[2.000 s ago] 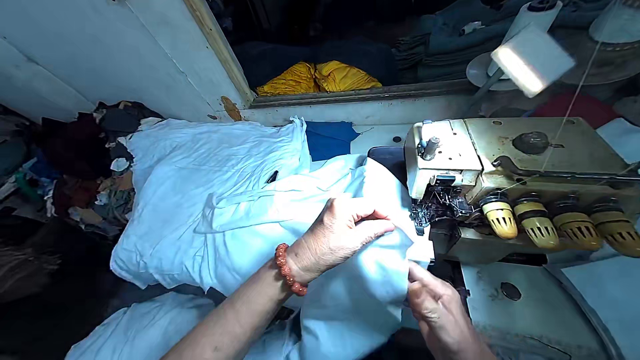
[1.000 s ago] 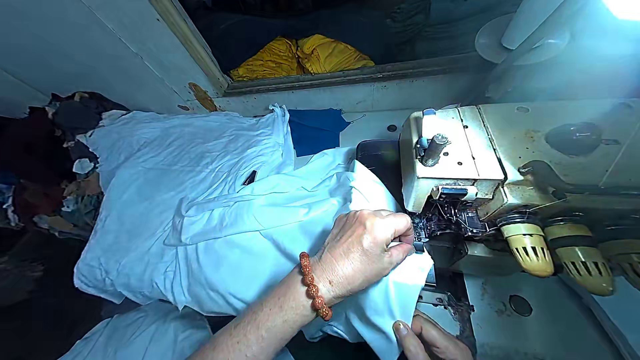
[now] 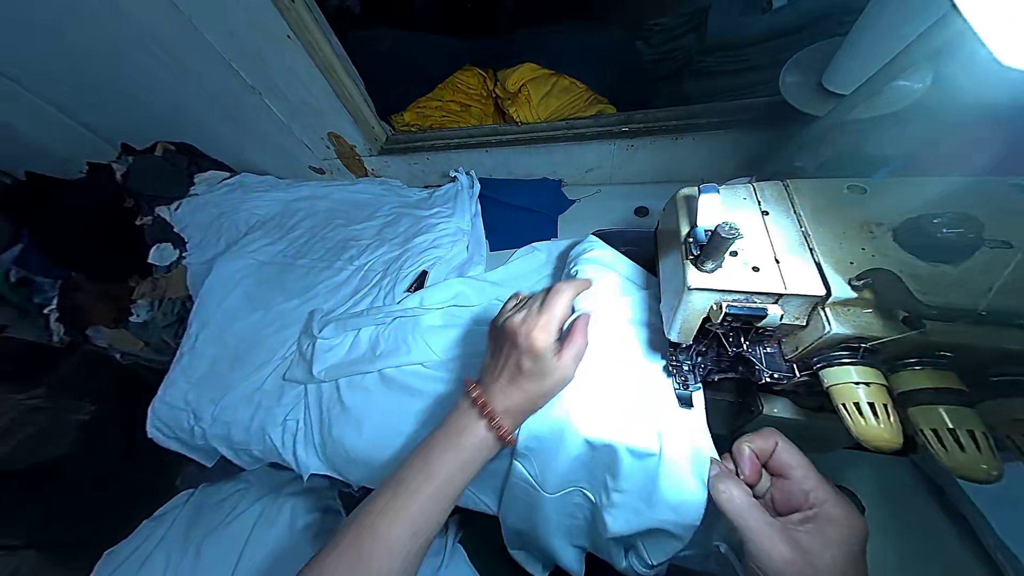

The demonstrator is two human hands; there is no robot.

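Observation:
White knit fabric (image 3: 624, 400) lies across the worktop, its right edge at the presser foot of an overlock sewing machine (image 3: 752, 264). Over the fabric, left of the machine head, is my left hand (image 3: 536, 344), with a beaded bracelet at the wrist. Its thumb and forefinger are apart with nothing between them. At the lower right, my right hand (image 3: 788, 500) pinches the fabric's edge between thumb and curled fingers, below the presser foot. The needle area is dark and partly hidden.
More white garments (image 3: 320, 264) are heaped at the left, with a blue cloth piece (image 3: 524, 210) behind. Dark scraps (image 3: 80, 232) are piled far left. Yellow cloth (image 3: 508, 96) lies beyond the ledge. Thread tensioners (image 3: 862, 404) jut from the machine front.
My left hand has drawn back leftward from beside the presser foot, and its fingers have parted. My right hand remains at the fabric's edge. The view has shifted closer to the machine.

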